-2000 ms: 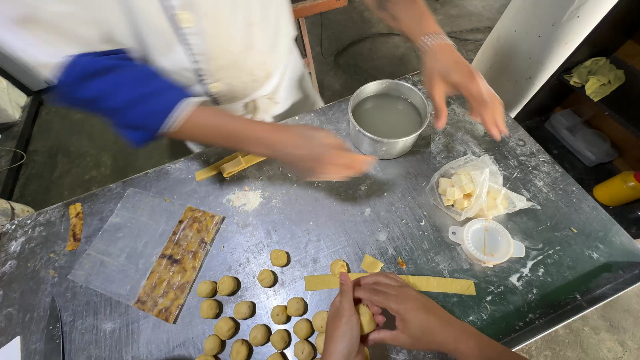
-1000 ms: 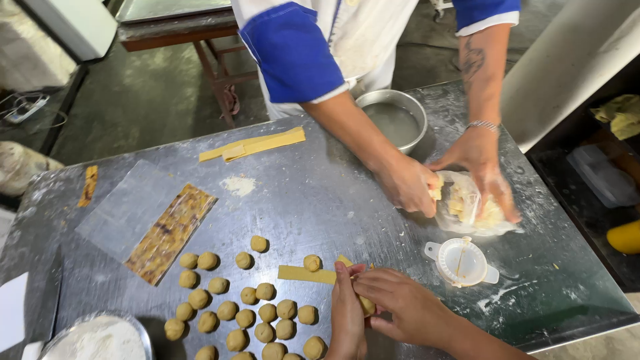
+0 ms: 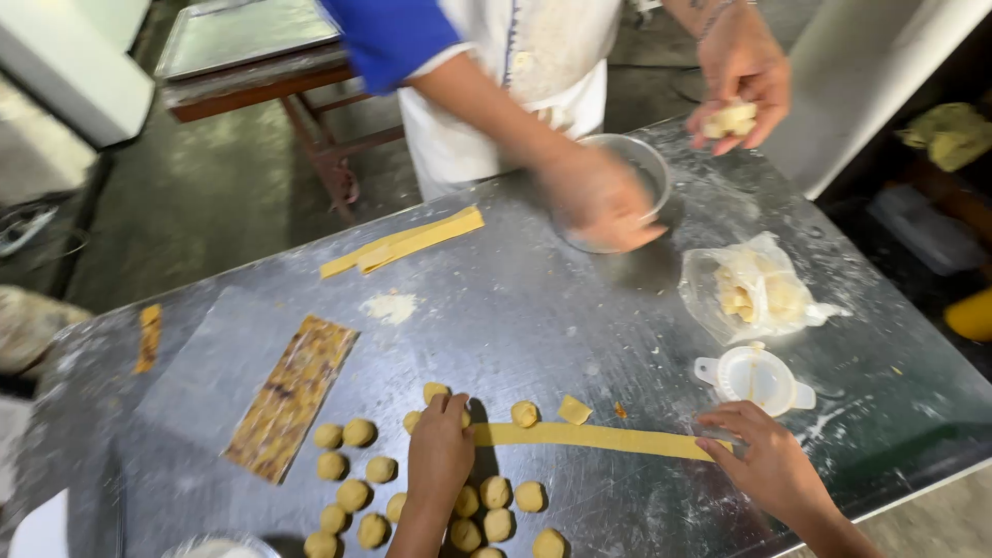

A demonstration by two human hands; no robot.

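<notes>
A long flat strip of yellow dough (image 3: pixel 589 438) lies across the steel table near its front. My left hand (image 3: pixel 440 446) is over the strip's left end, its fingertips down among the dough balls; a ball partly shows beside them. At the strip's right end is my right hand (image 3: pixel 763 457), thumb and fingers apart around the end; whether it pinches the dough cannot be told. One dough ball (image 3: pixel 525 414) and a small square of dough (image 3: pixel 574 410) sit just behind the strip. Several more dough balls (image 3: pixel 353 495) are spread around my left forearm.
Across the table a co-worker's blurred hand (image 3: pixel 604 198) is over a round metal pan (image 3: pixel 651 163); the other holds pale chunks (image 3: pixel 730 118). At right are a plastic bag of chunks (image 3: pixel 763 287) and a white dumpling mold (image 3: pixel 756 380). A patterned slab (image 3: pixel 293 399) and dough strips (image 3: pixel 422 239) lie leftward.
My hands were together around a dough ball and have moved apart to the strip's two ends. The co-worker's hands have left the plastic bag, one lifting chunks away.
</notes>
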